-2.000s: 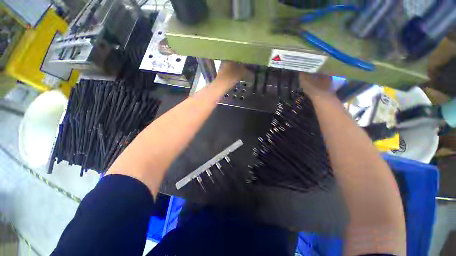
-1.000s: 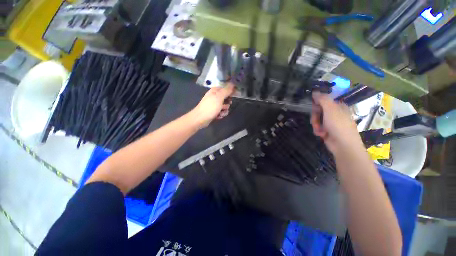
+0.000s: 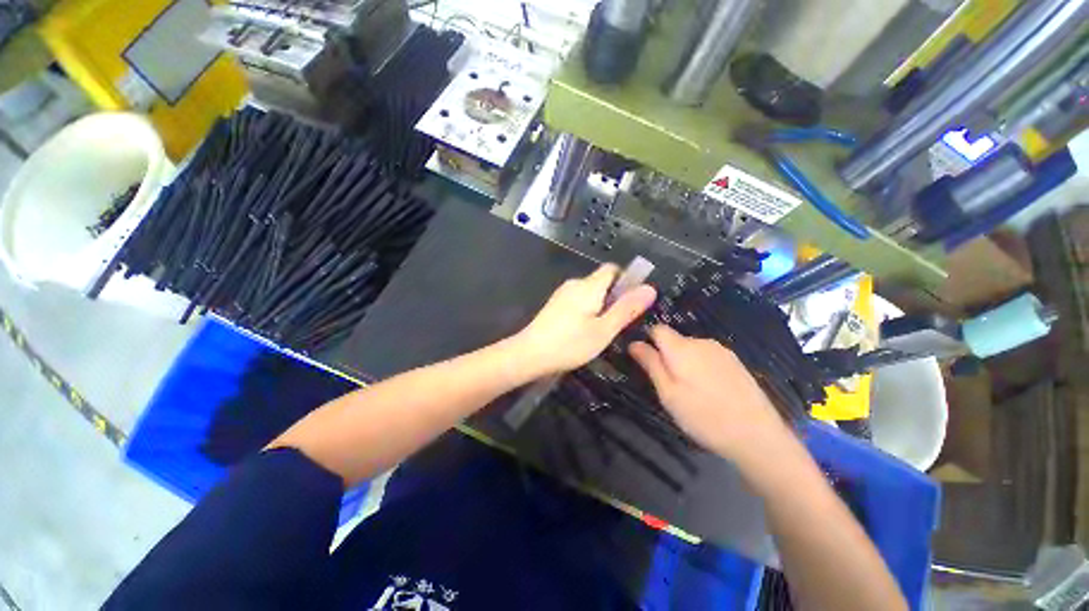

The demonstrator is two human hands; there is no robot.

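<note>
My left hand (image 3: 583, 320) holds a silver-grey loading bar (image 3: 631, 278) over the dark table (image 3: 418, 292). The bar's upper end shows past my fingers, and a blurred lower end shows below my hand. My right hand (image 3: 707, 388) is just right of it, thumb and fingertips close together near the bar; blur hides whether they pinch a cable. Black cables with bright metal tips (image 3: 746, 334) lie fanned behind and right of my hands. Some blurred dark cables hang or lie below the bar.
Behind the table stand the lower mould (image 3: 597, 221) and the pale-green press platen (image 3: 669, 131) with blue-handled pliers (image 3: 824, 191). A dense black cable bundle (image 3: 281, 227) and a white bucket (image 3: 78, 203) are at left. Blue crates (image 3: 227, 412) sit below the table.
My hands have come back from the mould to the table's middle. The bar that lay there is now in my left hand. The long cables in front of the platen no longer show. The view has shifted.
</note>
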